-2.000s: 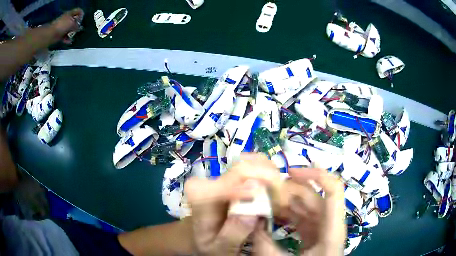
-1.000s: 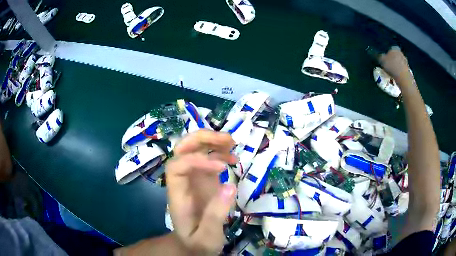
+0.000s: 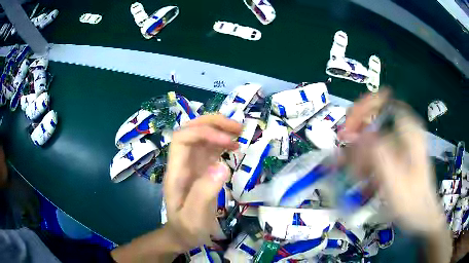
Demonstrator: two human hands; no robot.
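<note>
My left hand (image 3: pixel 198 174) is in the middle, palm turned right, fingers curved and apart, with nothing seen in it. It is above the left part of a heap of white housing shells (image 3: pixel 295 222) with blue cells, green circuit boards (image 3: pixel 267 251) and thin red wires. My right hand (image 3: pixel 398 154) is blurred, over the right side of the heap. It holds a white housing shell (image 3: pixel 295 177) with blue inside, also blurred, its open side towards the camera. Where the fingers touch the shell is not clear.
A pale metal rail (image 3: pixel 128 59) runs behind the heap. On the dark green belt (image 3: pixel 200 10) lie shells (image 3: pixel 160 21) and flat white cover plates (image 3: pixel 237 31). More units lie at far left (image 3: pixel 44 127) and far right (image 3: pixel 452 200). Part of a blue stool (image 3: pixel 74 226) shows lower left.
My two hands were together at the heap, then my right hand reached over the belt at upper right. It is now back over the heap with a shell. My left hand stays raised and open.
</note>
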